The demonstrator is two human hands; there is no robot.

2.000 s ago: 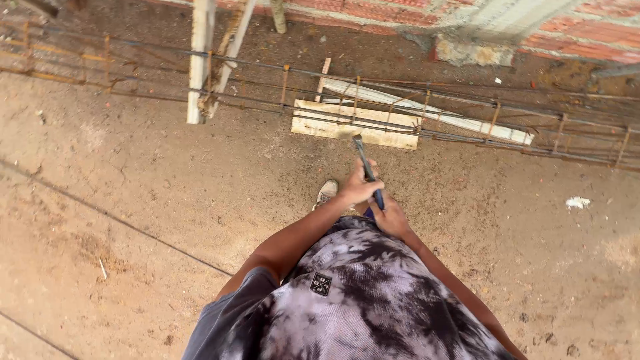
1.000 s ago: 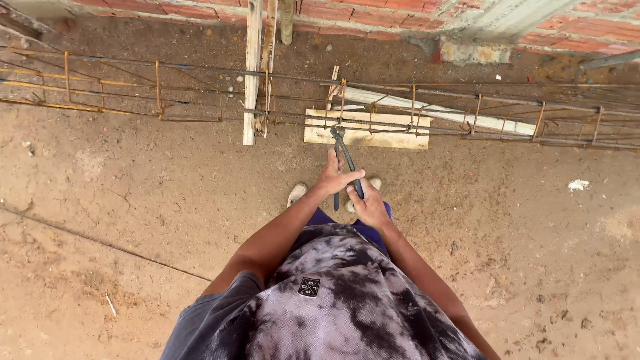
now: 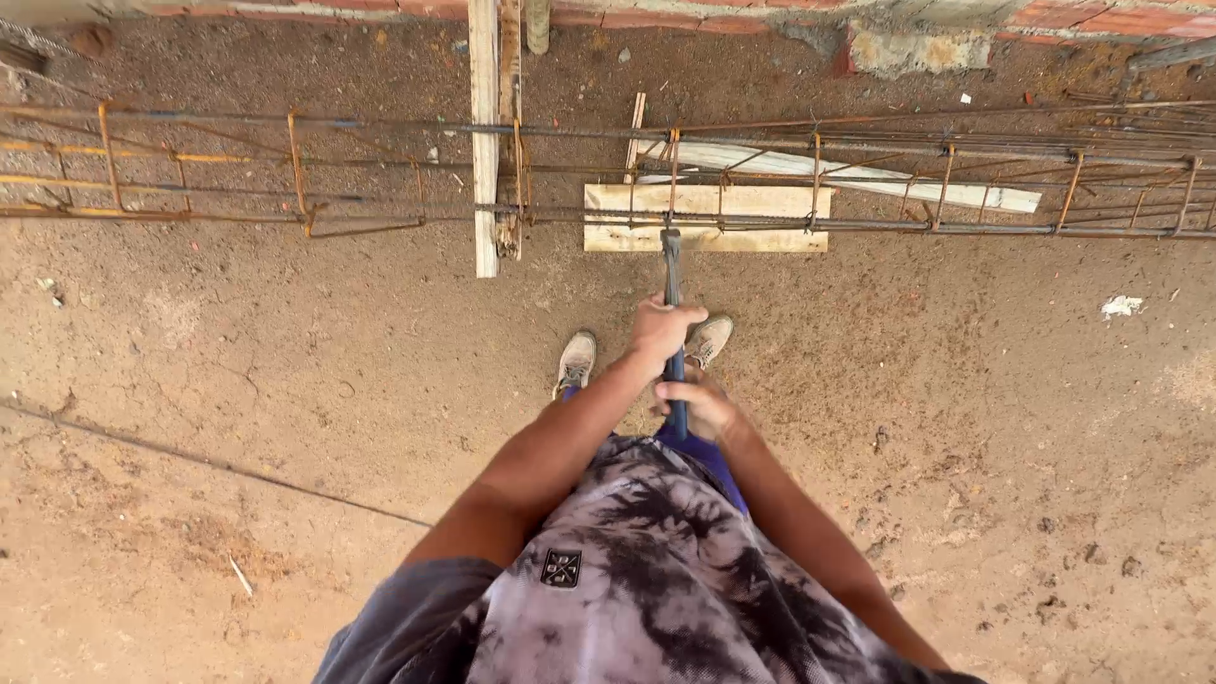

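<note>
My left hand (image 3: 662, 328) grips the upper part of the blue handles of end-cutting nippers (image 3: 673, 275). Lower down, near my waist, my right hand (image 3: 701, 401) is around the handle ends. The handles lie together. The dark head of the nippers touches or overlaps the near lower bar of a rebar cage (image 3: 883, 226), by a rusty stirrup (image 3: 674, 171); whether the jaws hold a wire cannot be told. Beneath that stretch of the cage lies a short pale wooden board (image 3: 703, 241).
Upright in view, a wooden plank (image 3: 485, 161) crosses the cage on the left. A long wood strip (image 3: 978, 193) lies under its right part. A brick wall (image 3: 665, 17) runs along the top. A thin bar (image 3: 218, 465) lies on the dirt at left.
The handles stood apart one second ago and are together now. My right hand has moved down the handles, and my left hand has closed around them.
</note>
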